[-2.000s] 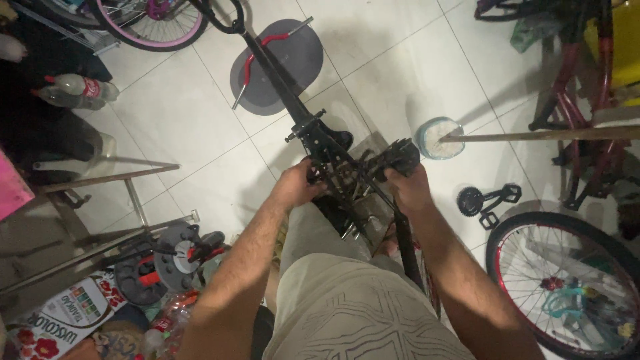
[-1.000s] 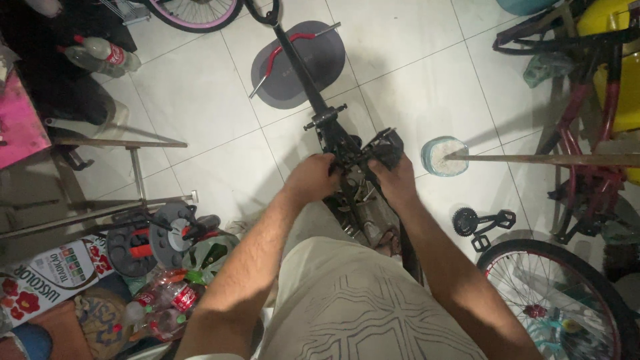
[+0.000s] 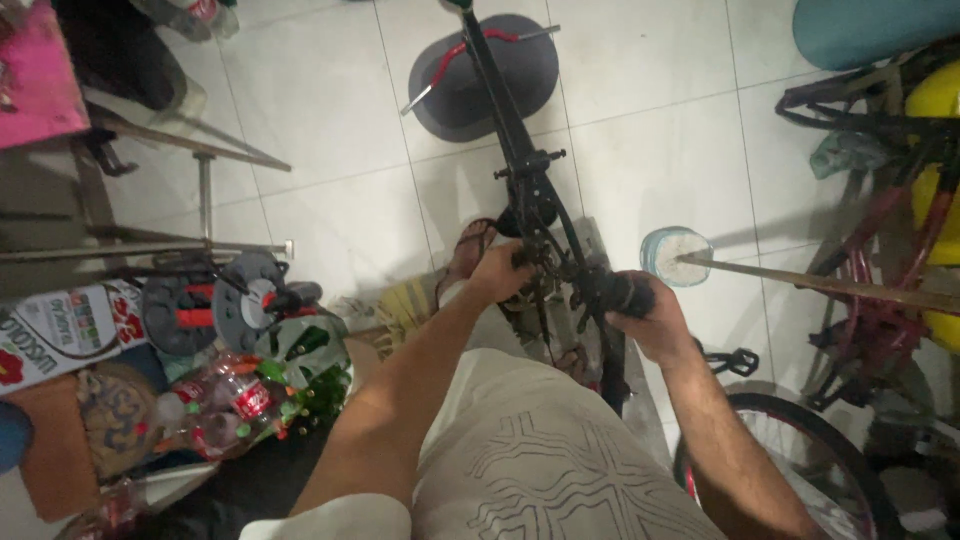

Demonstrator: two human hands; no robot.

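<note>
A black bicycle frame (image 3: 504, 112) stands upright below me, running from the top middle down between my arms. My left hand (image 3: 501, 271) is at the frame's metal parts, its fingers closed around something dark that I cannot make out. My right hand (image 3: 651, 319) grips a black cylindrical part (image 3: 628, 294), perhaps a pedal or a grip, at the frame's right side. A small crossbar-like axle or bolt (image 3: 529, 163) sticks out on both sides of the frame above my hands.
A grey oval stool (image 3: 484, 97) with a red handlebar (image 3: 448, 56) lies ahead. To the right are a stick in a teal-rimmed base (image 3: 664, 259), a red bicycle frame (image 3: 862, 262), a crankset (image 3: 739, 361) and a wheel (image 3: 825, 442). Plastic bottles (image 3: 251, 394) and metal legs (image 3: 206, 195) are at left.
My right hand has moved outward, away from my left hand, with the black part in it. My left hand stays by the frame. The view is closer and shifted.
</note>
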